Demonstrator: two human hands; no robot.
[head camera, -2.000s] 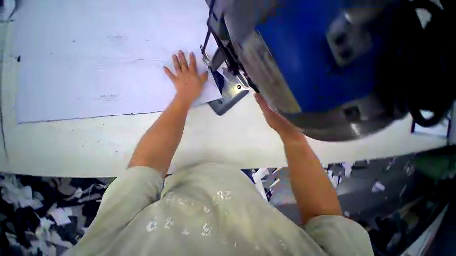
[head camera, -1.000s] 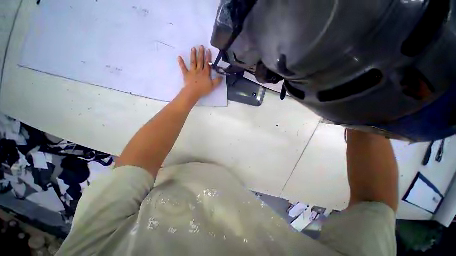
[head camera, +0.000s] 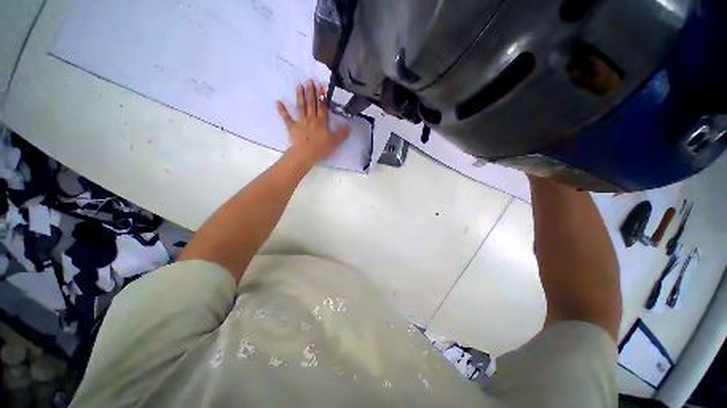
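The straight knife cutting machine (head camera: 510, 88) fills the upper right, its grey and blue motor large in view. A corner of its base plate (head camera: 393, 151) shows on the table. The knife area is at the edge of the paper marker (head camera: 191, 72), which has a thin dark edge. My left hand (head camera: 312, 131) lies flat with fingers spread on the marker, just left of the knife guard. My right forearm reaches up behind the motor, which hides my right hand.
At the right on the pale table (head camera: 375, 239) lie a black plate with an orange-brown handle (head camera: 663, 226), several slim hand tools (head camera: 682, 279) and a dark-framed white rectangle (head camera: 644, 355). Scraps (head camera: 135, 259) litter the floor at lower left.
The motor has turned from its blue side to its grey slotted end, and less of the base plate shows. The view has rotated, bringing more tools into sight. My left hand stays on the paper.
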